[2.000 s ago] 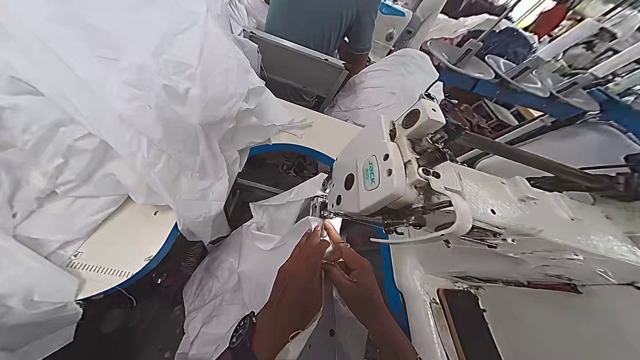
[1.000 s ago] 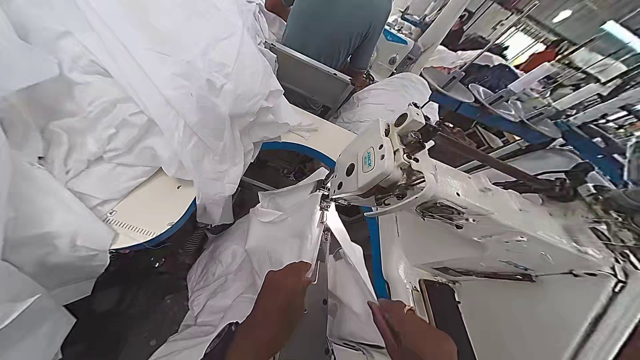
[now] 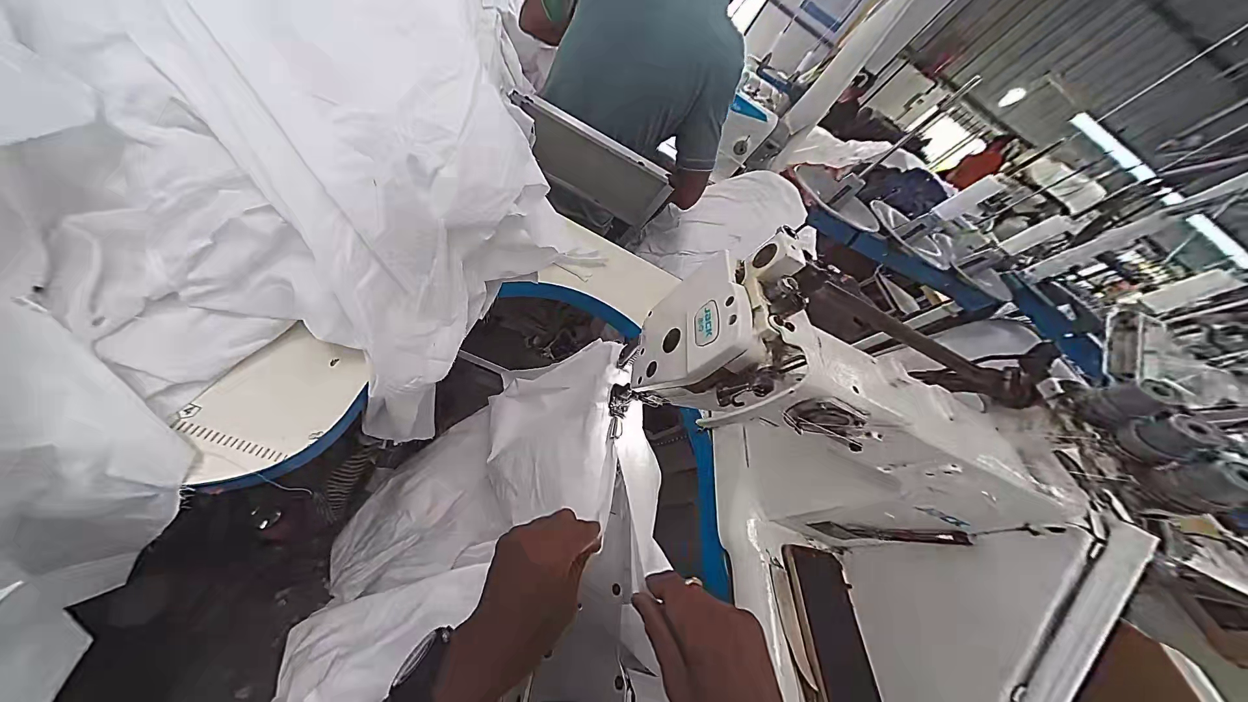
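A white Jack industrial sewing machine (image 3: 697,327) has its needle area and presser foot (image 3: 619,400) over a white fabric piece (image 3: 546,439). The fabric runs from the presser foot down toward me in two edges. My left hand (image 3: 541,565) grips the left edge, fingers closed on it; a dark watch is on that wrist. My right hand (image 3: 697,624) pinches the right edge between thumb and fingers, and a ring shows on it. Between the hands lies the narrow, pale machine arm, partly covered by the cloth.
A large heap of white fabric (image 3: 292,195) covers much of the cream table (image 3: 283,409) with its blue edge. Beyond it, a co-worker in a grey-green shirt (image 3: 643,78) stands by another machine. Thread stands and blue rails (image 3: 897,258) are at the right.
Two seconds ago both hands were together close to the presser foot; they have since moved down toward me and apart, each on one fabric edge. The view has tilted up somewhat.
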